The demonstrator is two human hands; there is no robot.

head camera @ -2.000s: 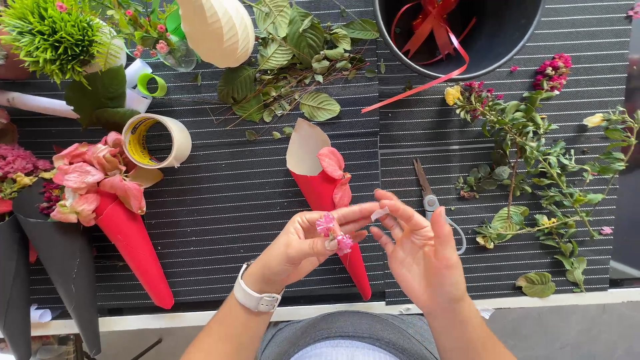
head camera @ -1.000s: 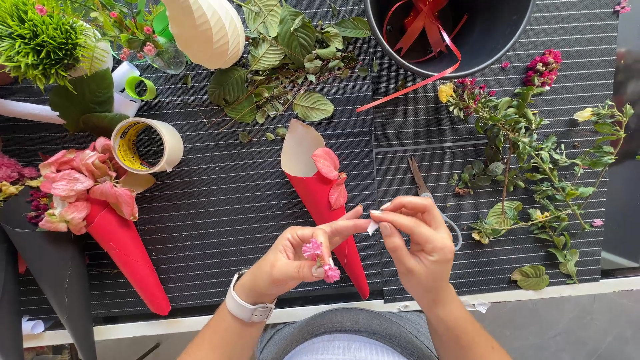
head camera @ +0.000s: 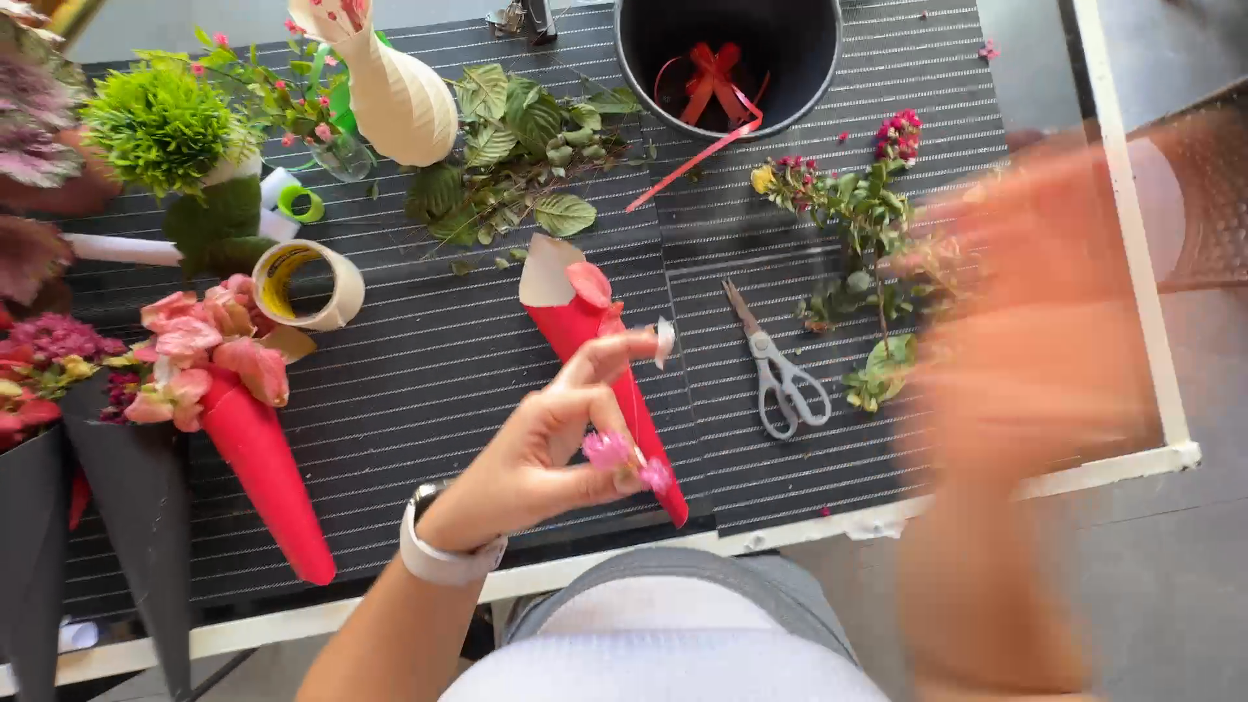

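My left hand pinches small pink flowers between thumb and finger, while a whitish scrap of tape clings to its extended index fingertip. Behind that hand a red paper cone with a pale inner side and pink petals at its mouth lies on the dark striped mat. My right hand is strongly blurred at the right, over the leafy stems; its finger pose and anything in it cannot be made out. Grey-handled scissors lie with blades apart, between the two hands.
A black bucket holding a red ribbon bow stands at the back. Cut leaves, a cream vase, a tape roll and filled paper cones are to the left. Flowering stems lie right, near the white table edge.
My right hand has moved away from my left hand, out to the right. The whitish scrap, between both hands a second ago, now sticks to my left index fingertip alone.
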